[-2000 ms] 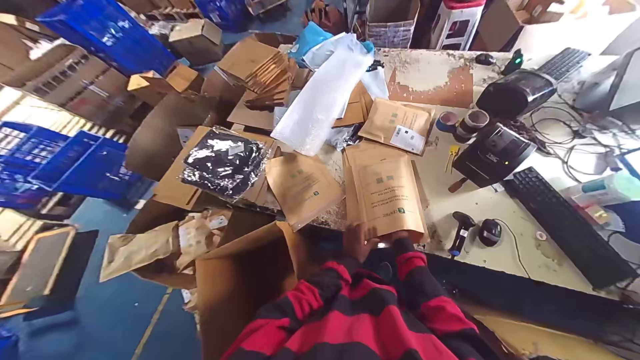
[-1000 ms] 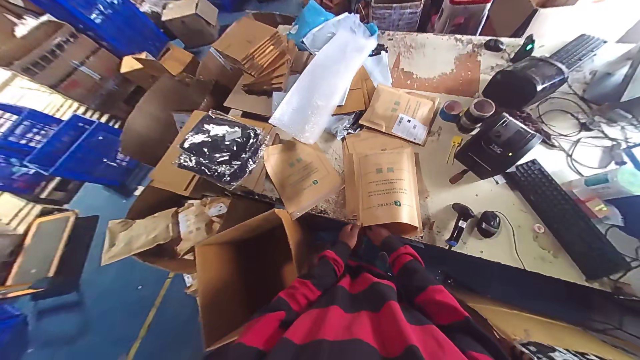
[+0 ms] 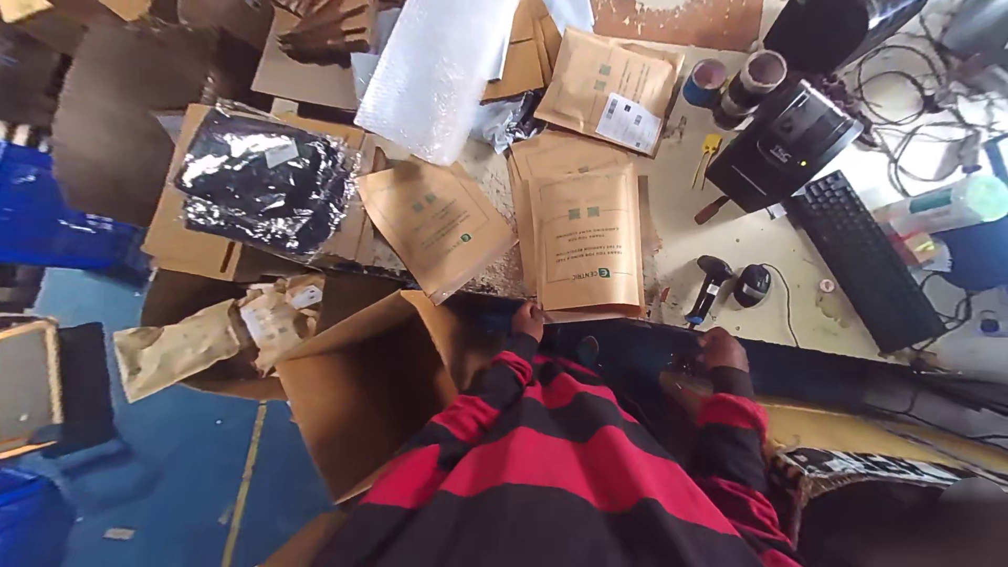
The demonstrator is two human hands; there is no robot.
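My left hand [image 3: 528, 320] is at the table's front edge, by the lower left corner of a brown paper mailer [image 3: 587, 244] that lies on other mailers; whether it grips the mailer I cannot tell. Farther right along the edge is my right hand [image 3: 723, 350], fingers curled, just below a handheld barcode scanner [image 3: 711, 287]; its palm side is hidden. Another paper mailer [image 3: 437, 224] lies tilted to the left of the stack. Behind the stack rests a padded mailer [image 3: 606, 87] with a white label. A dark item in clear plastic [image 3: 264, 185] sits on cardboard at the left.
An open cardboard box [image 3: 370, 394] stands below the table edge, beside crumpled paper parcels [image 3: 181, 346]. Bubble wrap [image 3: 437, 75] lies at the back. To the right are tape rolls [image 3: 748, 87], a label printer [image 3: 780, 146], a computer mouse [image 3: 752, 285] and a keyboard [image 3: 866, 260].
My right hand has moved right along the table edge, away from the mailer stack. My left hand remains near the stack's lower left corner.
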